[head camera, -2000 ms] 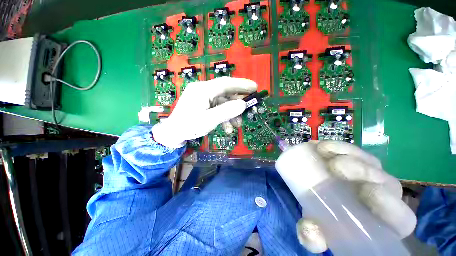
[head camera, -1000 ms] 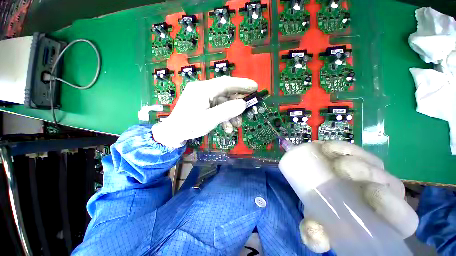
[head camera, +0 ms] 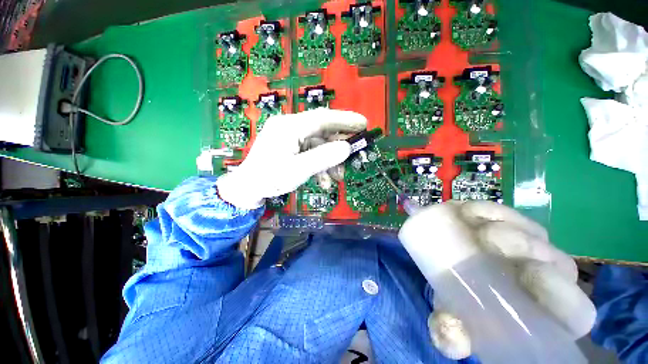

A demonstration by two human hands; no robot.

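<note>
My left hand [head camera: 295, 153], in a white glove, is shut on a green circuit board [head camera: 369, 181] by its black connector [head camera: 361, 144] with a white label. The board is tilted above the tray. My right hand [head camera: 529, 249], gloved, is wrapped around a large translucent whitish bottle [head camera: 490, 306]. A thin needle with a purple hub [head camera: 410, 206] points from the bottle to the board's face. Whether the needle tip touches the board cannot be told. Some left fingertips are partly hidden behind the connector.
A clear blister tray [head camera: 522, 142] with a red liner [head camera: 359, 96] holds rows of circuit boards [head camera: 420, 106] on a green mat [head camera: 167, 85]. A pale instrument [head camera: 42, 99] with a looped grey cable stands at left. Crumpled white wipes [head camera: 618, 114] lie at right. A blue sleeve shows at lower right.
The bottle and my right hand have shifted slightly right and down, and the needle has moved a little with them. My left hand and the held board look almost unchanged.
</note>
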